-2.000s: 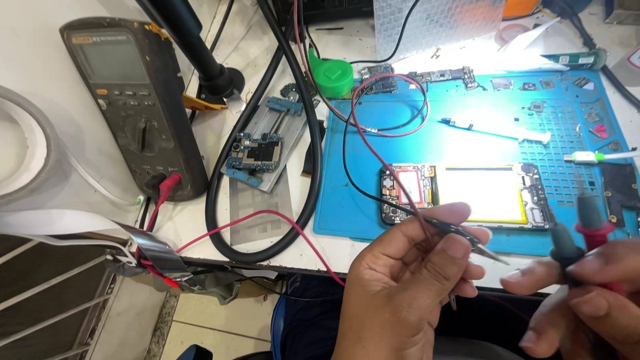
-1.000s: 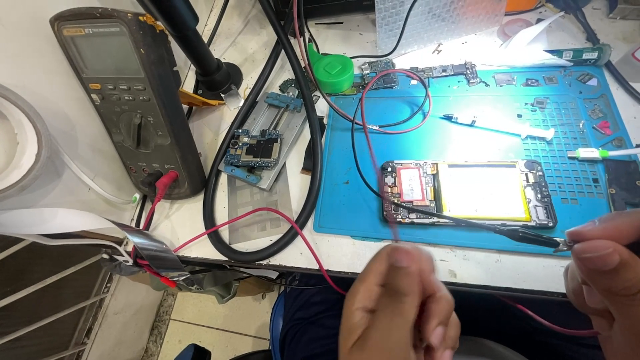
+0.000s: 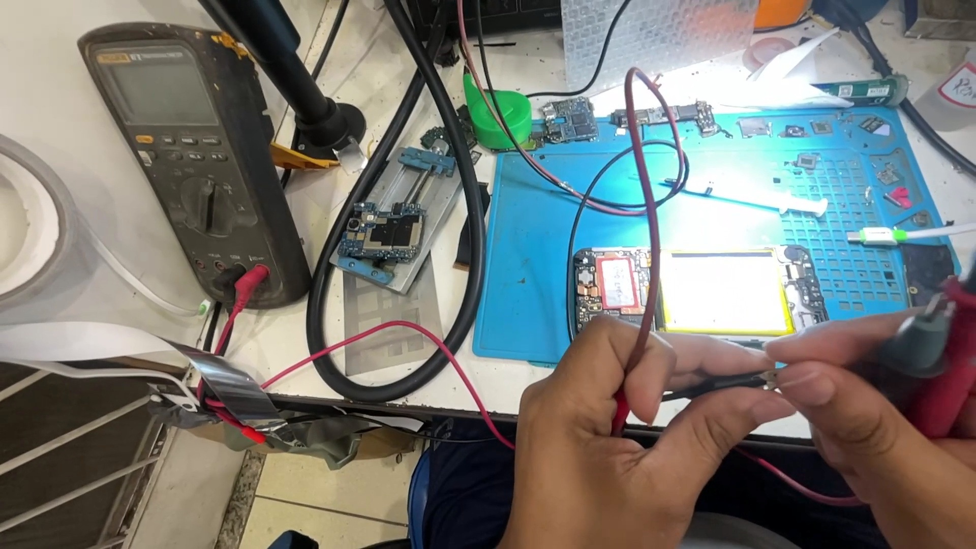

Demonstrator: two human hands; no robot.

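Observation:
My left hand [image 3: 610,435] holds a black-sleeved clip lead [image 3: 713,385] between thumb and fingers, with a red lead [image 3: 645,229] running down through the same hand. The fingertips of my right hand [image 3: 862,412] pinch a small metal tip at the end of the black lead. Red and grey probe handles [image 3: 919,343] also lie in my right hand, partly cut off by the frame edge. Just beyond both hands, an opened smartphone [image 3: 804,286] with its battery [image 3: 724,293] rests on a blue silicone repair mat [image 3: 526,305].
A digital multimeter [image 3: 160,152] with plugged leads leans at the left. A thick black cable [image 3: 476,282] loops around a board holder [image 3: 412,229] carrying a circuit board [image 3: 381,232]. A white syringe [image 3: 755,198] and a white-green cable plug [image 3: 877,235] lie on the mat. A green round container [image 3: 499,120] stands behind.
My left hand has moved right to meet my right hand at the black lead's end. One second ago the hands were apart, with that lead stretched across the phone's lower edge.

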